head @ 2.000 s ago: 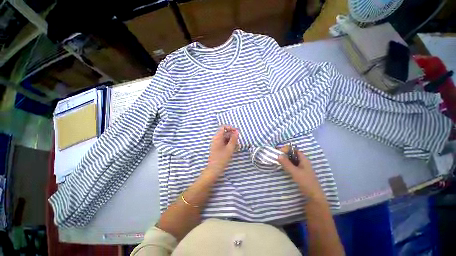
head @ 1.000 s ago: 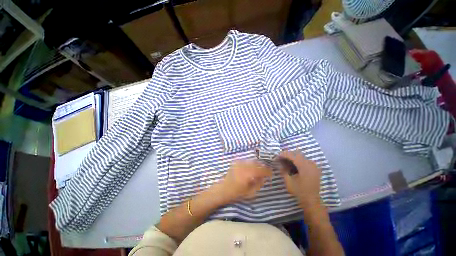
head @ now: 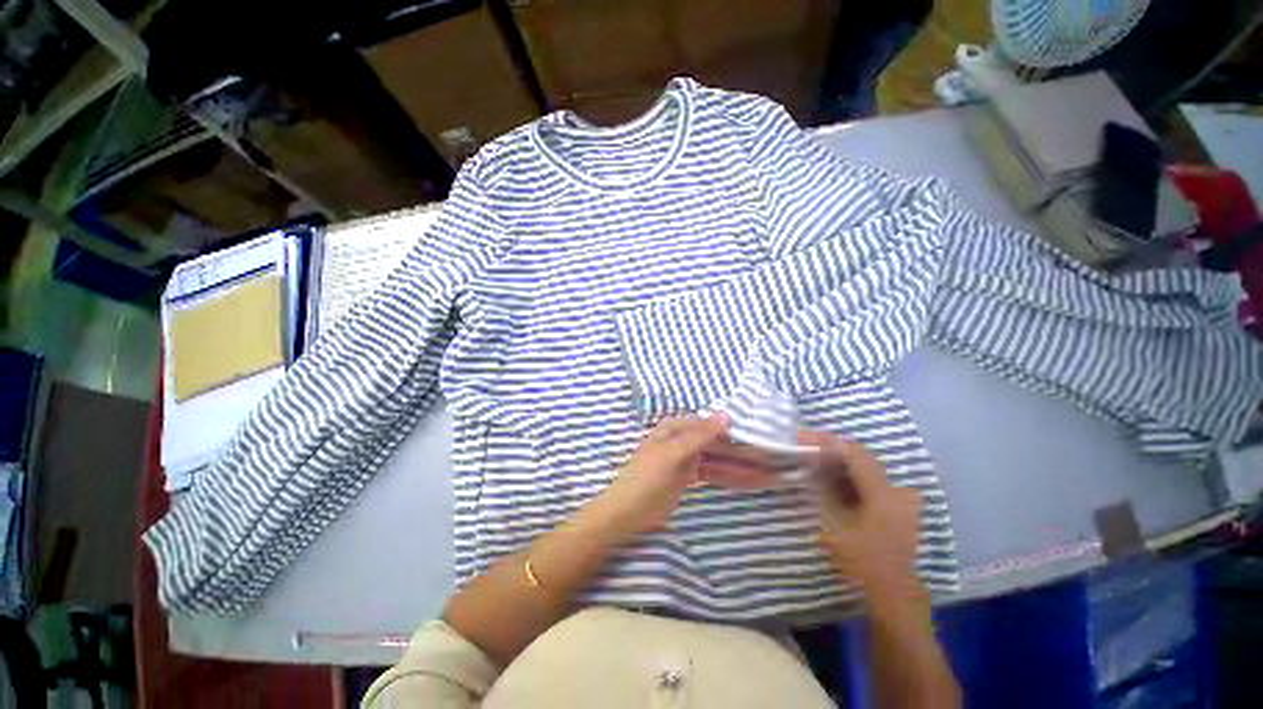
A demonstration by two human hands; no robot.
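Observation:
The striped top point(head: 582, 263) lies flat with its right-side sleeve point(head: 803, 298) folded across the body. My left hand point(head: 682, 464) pinches a small part of the sleeve's lower edge point(head: 762, 416). My right hand point(head: 862, 506) is at the other end of this lifted, stretched edge, its fingertips closed on the fabric. A dark thing point(head: 839, 479), perhaps the thread snips, shows in my right hand, mostly hidden and blurred.
Papers with a yellow-tan card point(head: 229, 339) lie at the left. A second striped garment part point(head: 1094, 339) spreads to the right. Stacked pads point(head: 1060, 146) with a dark phone point(head: 1126, 180), a fan point(head: 1067, 25) and something red point(head: 1219, 208) are at the back right.
My left hand has moved from the cuff's end down and right to the sleeve's lower edge. The edge, earlier a loop by my right hand, is now stretched between both hands. The view has shifted slightly.

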